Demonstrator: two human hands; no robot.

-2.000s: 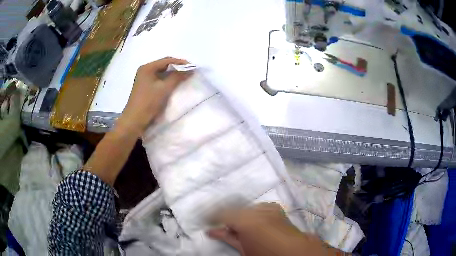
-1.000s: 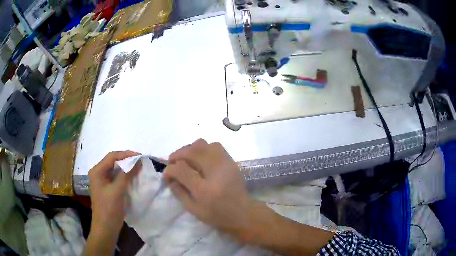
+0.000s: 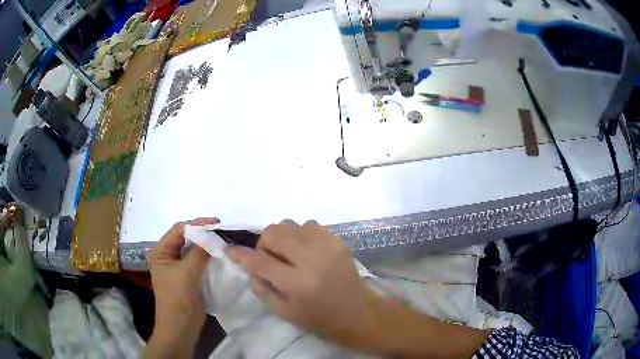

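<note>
A white quilted padded panel (image 3: 242, 298) hangs from my two hands at the front edge of the table. Its top edge is parted, and dark brown fabric (image 3: 242, 240) shows between the white layers. My left hand (image 3: 179, 277) pinches the panel's upper left corner. My right hand (image 3: 298, 270) holds the top edge just to the right, with its fingers at the dark fabric. The lower part of the panel is cut off by the picture's bottom edge.
The sewing machine (image 3: 484, 35) stands at the back right, its lamp lit. Thread snips (image 3: 452, 102) lie right of the needle. Taped cardboard (image 3: 105, 200) lies at left. A black cord (image 3: 551, 137) crosses the right side. A blue bin (image 3: 567, 294) is below right.
My right hand has come up from the lower panel to its top edge beside my left hand. My left hand has moved down to the table's front edge. The view has shifted.
</note>
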